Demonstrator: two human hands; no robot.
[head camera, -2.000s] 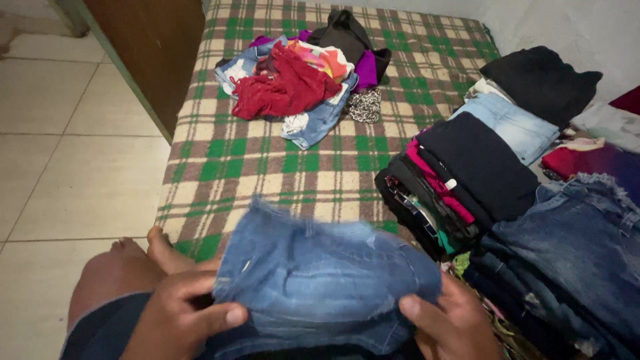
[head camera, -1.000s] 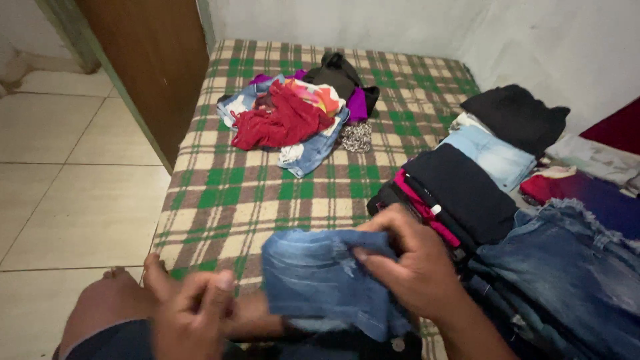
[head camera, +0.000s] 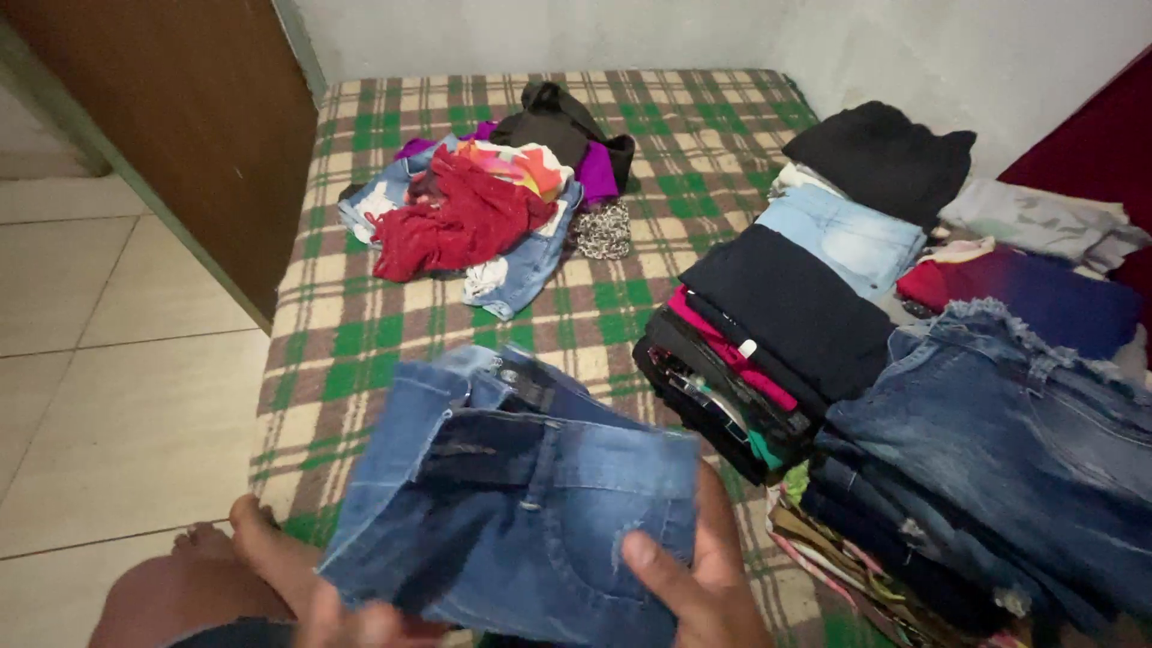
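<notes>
A blue denim garment (head camera: 540, 504) with a waistband and a front pocket is held up in front of me, partly folded. My right hand (head camera: 697, 576) grips its right edge, the thumb lying over the pocket. My left hand (head camera: 364, 625) is blurred at the garment's lower left; whether its fingers hold the cloth is not plain. Beyond the garment, a loose heap holds a red lace garment (head camera: 463, 216), a black garment (head camera: 558, 130) and a light denim piece (head camera: 531, 274).
The plaid blanket (head camera: 360, 396) covers the bed. To the right stand stacks topped by a dark folded garment (head camera: 792, 306), light blue jeans (head camera: 841, 234), a black garment (head camera: 886, 162) and frayed blue jeans (head camera: 1017, 450). A brown door (head camera: 189, 117) stands at the left; my bare legs are below.
The denim garment has been turned and opened up, so its waistband and pocket now show. My left hand has moved from beside it to its lower left edge.
</notes>
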